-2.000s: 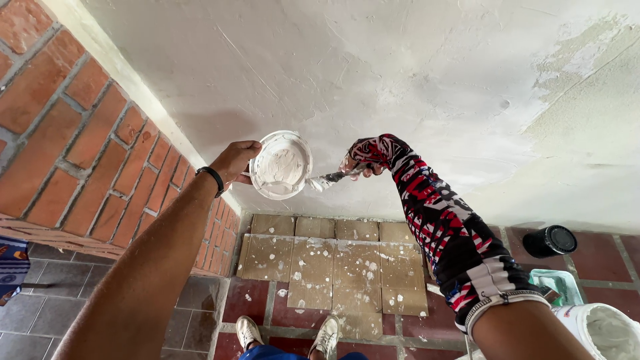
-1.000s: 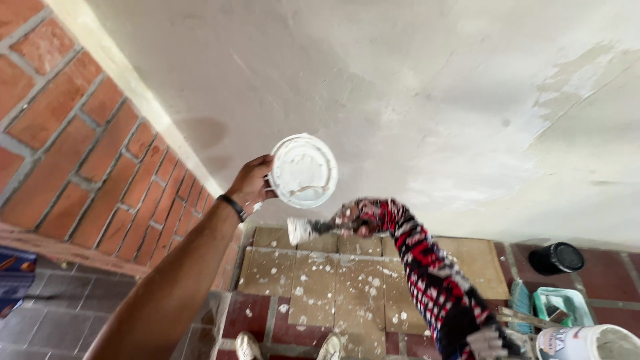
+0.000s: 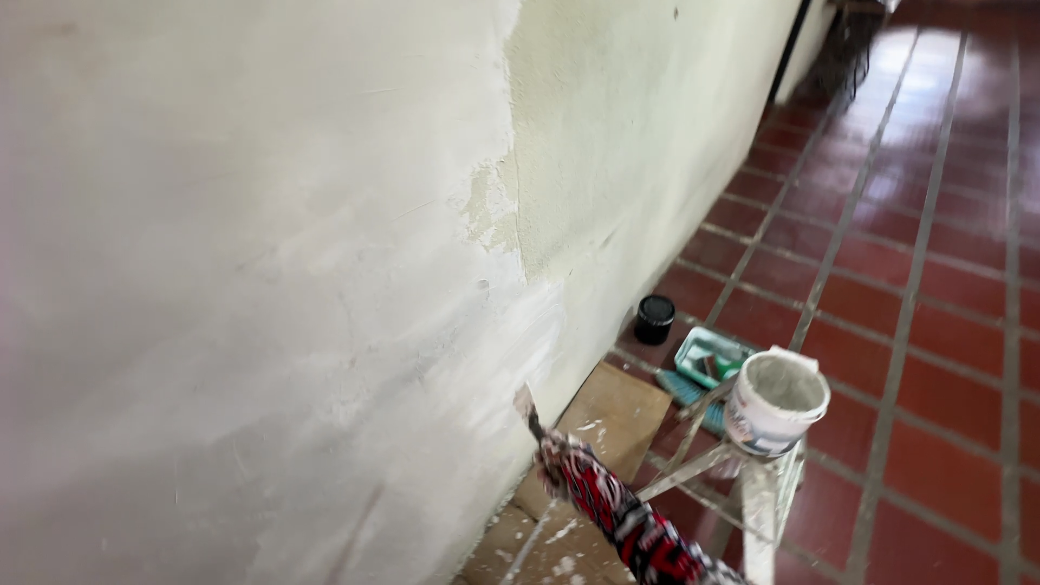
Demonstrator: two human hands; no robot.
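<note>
My right hand, below a red, black and white patterned sleeve, is closed around the handle of a putty knife. Its pale, smeared blade points up and lies close to the wall; whether it touches cannot be told. Fresh white filler covers the wall near the blade, beside a rough greenish patch with a ragged edge. My left hand is out of the frame, and so is the round white lid or dish it held earlier.
A white bucket stands on a paint-spattered metal stand at the lower right. Beside it are a teal tray, a blue brush and a black container. Spattered cardboard-like sheets lie along the wall on red floor tiles.
The view has swung far to the right along the wall. My left hand and the white dish have left the frame. The putty knife now points up at the wall, away from the dish.
</note>
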